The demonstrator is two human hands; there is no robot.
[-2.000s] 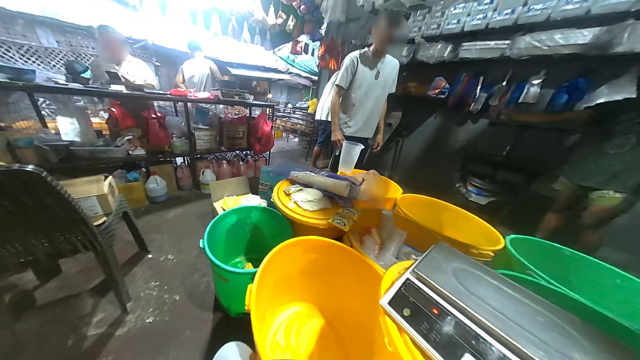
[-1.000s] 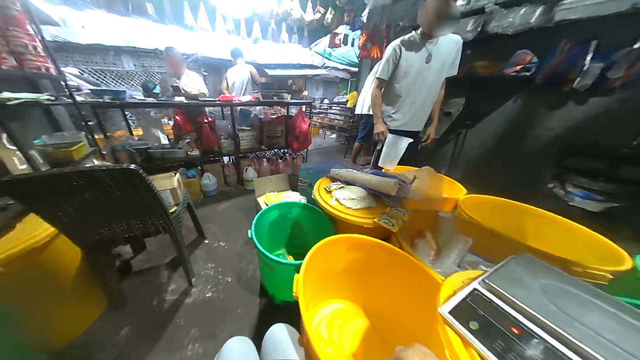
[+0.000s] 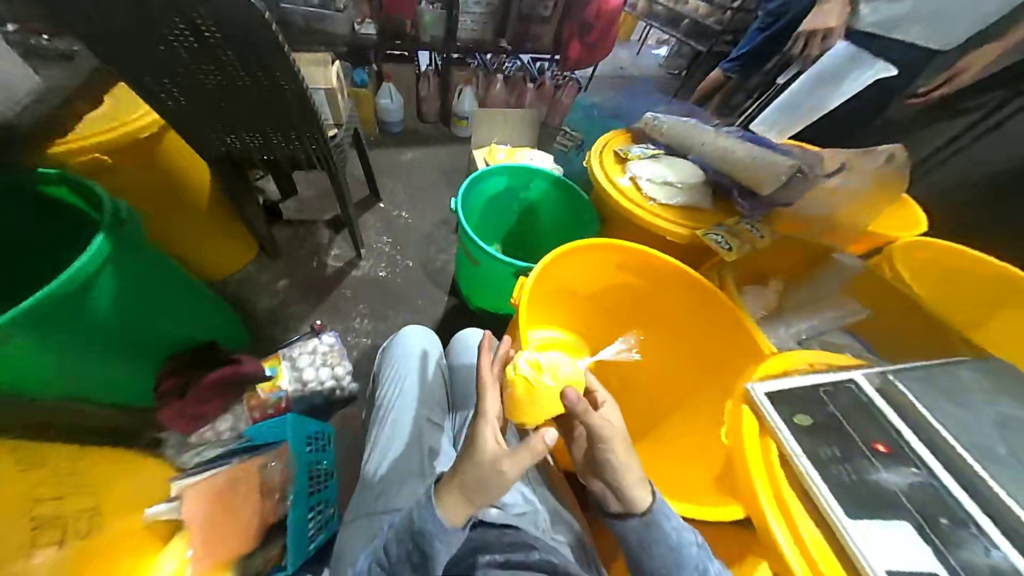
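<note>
A small clear plastic bag of yellow contents (image 3: 544, 386), with its twisted neck pointing right, is held between my two hands above my lap. My left hand (image 3: 492, 448) supports it from the left and below, fingers pointing up. My right hand (image 3: 600, 436) grips its right side, with the thumb on the front. Just beyond my hands stands a large yellow bucket (image 3: 664, 376), its open mouth facing me. A green bucket (image 3: 520, 212) is behind it to the left. At the right, a digital weighing scale (image 3: 880, 456) rests on a yellow lidded container.
Packages lie on a yellow lidded bucket (image 3: 616, 192). A person (image 3: 920, 24) stands behind it, holding a translucent pitcher (image 3: 824, 88). A black plastic chair (image 3: 240, 104), a green bin (image 3: 120, 296) and a teal basket (image 3: 312, 496) are on the left. Plastic jugs (image 3: 390, 106) stand under the shelf.
The view has tilted down. Both my hands are now in sight with the yellow bag between them; a second ago only part of one hand showed at the bottom edge.
</note>
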